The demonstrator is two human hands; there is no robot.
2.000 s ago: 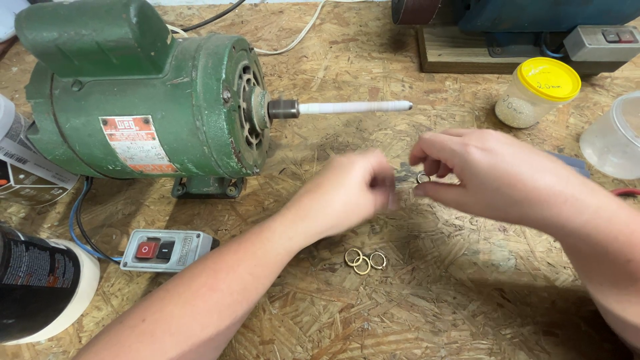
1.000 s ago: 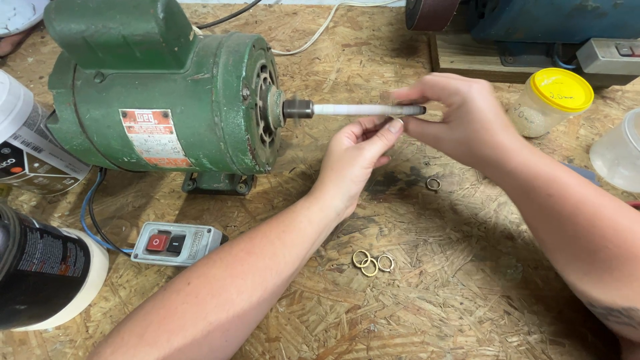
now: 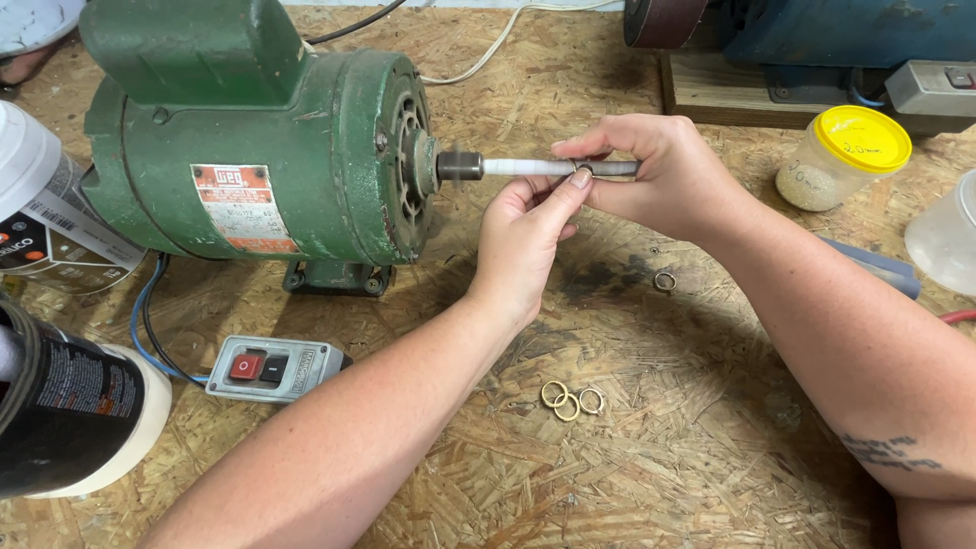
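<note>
A green WEG electric motor [image 3: 259, 145] stands at the left, its chuck [image 3: 460, 165] blurred at the edge. From the chuck a thin white spindle [image 3: 518, 167] with a grey tip points right. Both hands pinch a small ring [image 3: 582, 168] that sits around this spindle: my left hand [image 3: 534, 221] from below, my right hand [image 3: 648, 164] from the right, its fingers partly hiding the grey end. Below the hands, a darker ring [image 3: 665, 282] lies on the board. Nearer to me lie several rings [image 3: 566, 406], some gold-coloured, close together, two of them overlapping.
A switch box [image 3: 271, 370] with red and black buttons lies before the motor. Tubs [image 3: 84, 427] stand at the left edge. At right are a yellow-lidded jar [image 3: 839, 156], a clear container [image 3: 949, 236] and a blue machine [image 3: 854, 34] on a wooden base, its belt or wheel facing left.
Two seconds ago both hands were off the spindle, with a ring at the right hand. They have moved up onto the spindle. The darker ring now lies loose on the board.
</note>
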